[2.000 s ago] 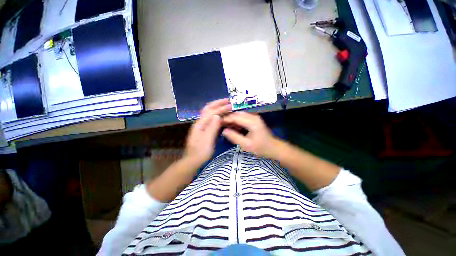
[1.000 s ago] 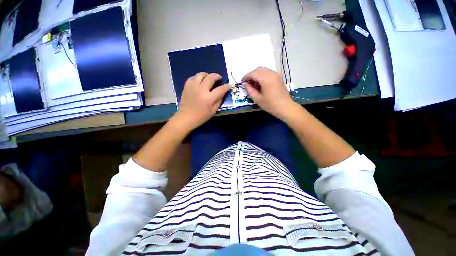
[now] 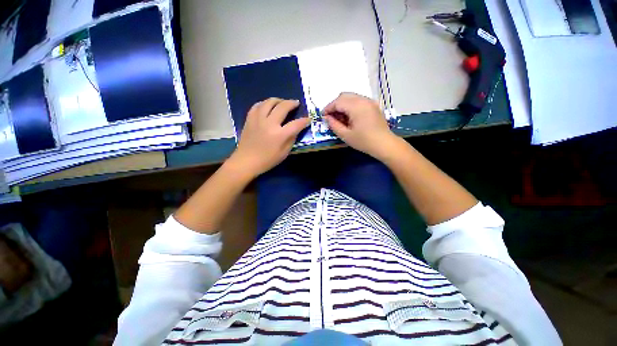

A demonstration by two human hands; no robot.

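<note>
The panel assembly lies flat near the board's front edge, its left half black and its right half white. My left hand rests over the lower part of the black half, thumb and index fingertips at the thin lead wires. My right hand is over the lower white half, its thumb and fingertips pinched together at the same wires. The small circuit board shows only partly between and below my fingers. What each fingertip grips is too small to tell.
A soldering gun lies at the right. A thin dark cable crosses the mat beside the panel. Stacked carrier sheets stand at the left and right. Part of another person shows at the lower left.
Both hands have come up from the bench's front edge onto the panel and closed in at the wires. The view has shifted slightly. The soldering gun still lies at the right.
</note>
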